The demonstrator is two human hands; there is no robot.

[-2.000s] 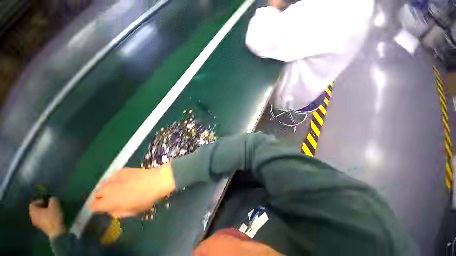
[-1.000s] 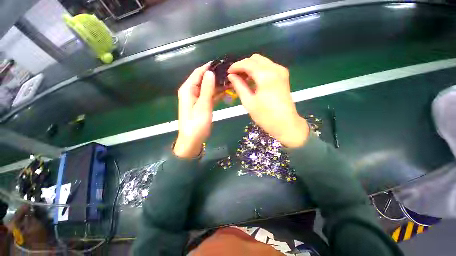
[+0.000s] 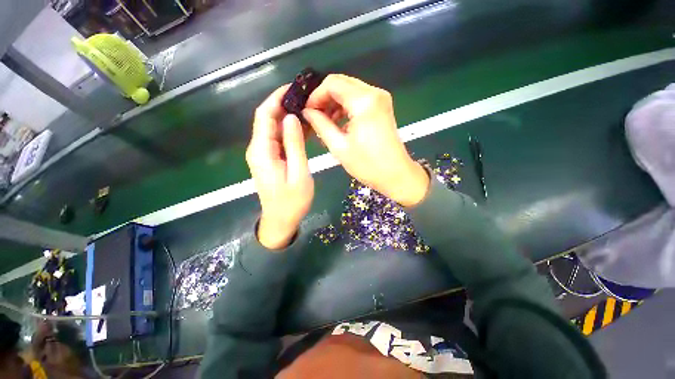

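Observation:
A chunky black housing [image 3: 302,90] is held up over the belt side of the white line. My left hand [image 3: 281,166] grips its lower left side with thumb and fingers. My right hand [image 3: 363,133] pinches its right side with thumb and forefinger. Any small part between my right fingertips is too small to tell. A wide pile of padded parts [image 3: 379,222] with yellow dots lies on the bench below my hands, partly behind my right wrist. Dark tweezers [image 3: 479,166] lie to the right of the pile.
A clear plastic bag [image 3: 201,280] of silver-dark parts lies left, beside a blue-black bench device [image 3: 122,285] with a cable. Small black units [image 3: 101,198] sit on the belt. A yellow-green fan [image 3: 115,63] stands beyond it. A person's grey sleeve [image 3: 655,141] is at the right.
Two seconds ago my hands were apart at the lower left of the view. Since one second ago both hands hold the housing, now slightly further left and tilted; the view has shifted.

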